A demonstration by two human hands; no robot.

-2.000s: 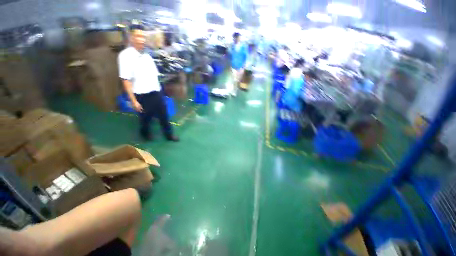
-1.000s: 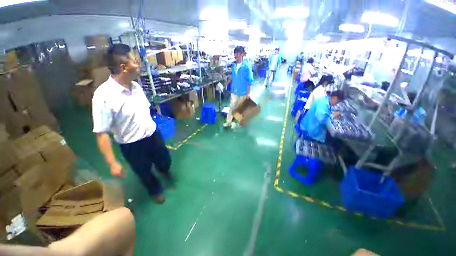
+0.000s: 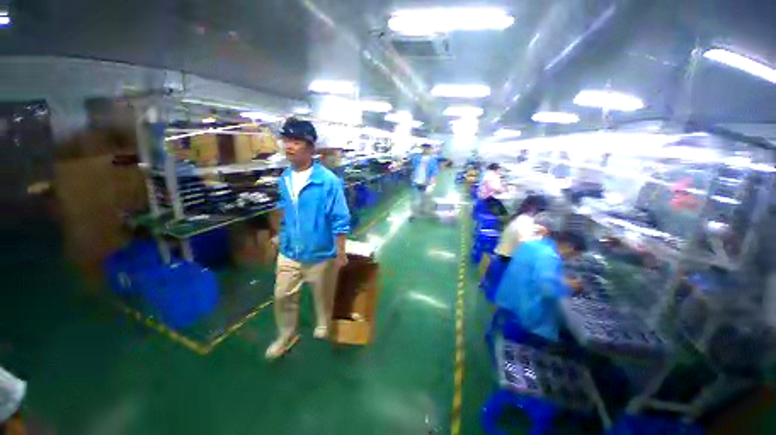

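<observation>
Neither of my hands is in view. Nearest in front, at the lower right, is a blue plastic stool [image 3: 516, 414], cut off by the bottom edge. A pale tray with rows of dark parts [image 3: 544, 374] is above it, beside a seated worker in blue [image 3: 532, 289]. Ahead, a walking person in a blue jacket [image 3: 310, 217] has an open brown carton [image 3: 356, 302] low at their side. The picture is blurred towards its sides.
Blue crates [image 3: 180, 293] stand at the left below a green-topped workbench [image 3: 204, 223]. Yellow-black floor tape [image 3: 460, 340] runs along the aisle. A second person [image 3: 424, 174] is farther back. A white sleeve [image 3: 10, 392] shows at the left edge.
The view has moved forward along the aisle. The person with the carton is nearer. The white-shirted person has slid to the left edge. My arm has left the lower left.
</observation>
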